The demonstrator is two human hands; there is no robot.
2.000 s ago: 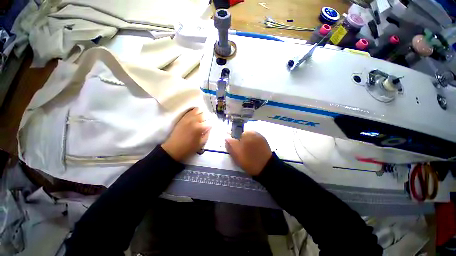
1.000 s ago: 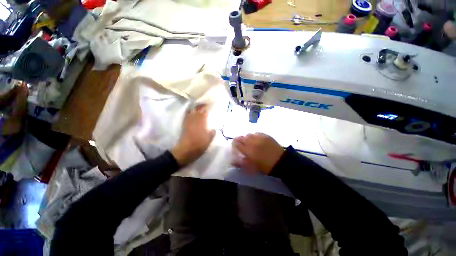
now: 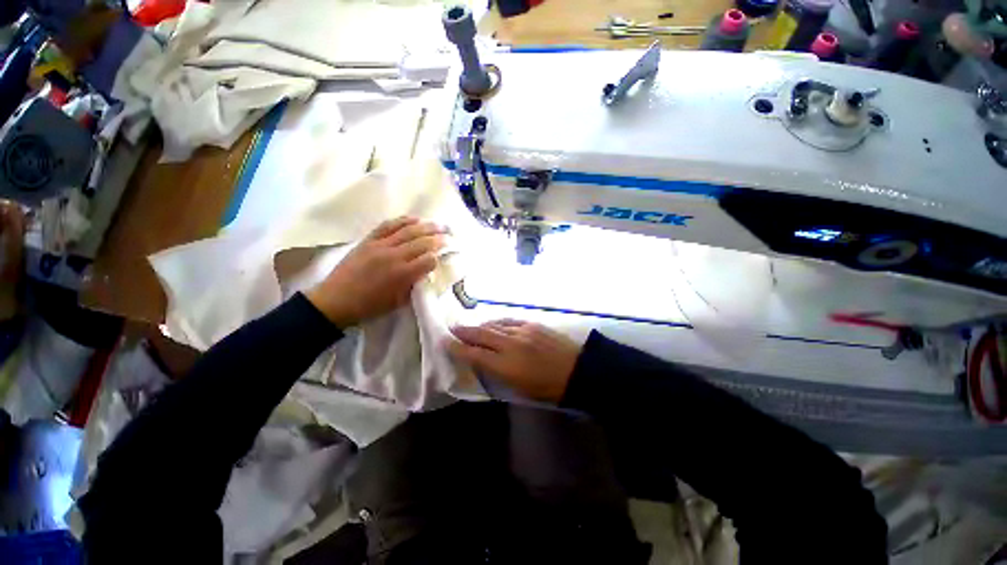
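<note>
The cream garment panel (image 3: 226,270) lies bunched and folded left of the needle, its near part hanging over the table's front edge. My left hand (image 3: 387,270) lies on the panel with its fingers near the lit sewing area; whether it pinches the cloth is hard to tell. My right hand (image 3: 517,355) lies flat at the panel's right edge, in front of the presser foot (image 3: 529,243). The white sewing machine (image 3: 663,144) with "JACK" lettering stands to the right. Glare hides the needle area.
Cream cut pieces (image 3: 210,105) lie behind the work on the left. Pink-topped spools (image 3: 729,28) and thin metal tools (image 3: 652,28) are behind the machine head. Red scissors loops (image 3: 986,375) are at the right. A person's hand (image 3: 10,237) shows at the far left edge.
The panel, earlier spread out at the left, is now bunched up and turned, away from the presser foot. Both hands have moved left and off the foot. The view has shifted too.
</note>
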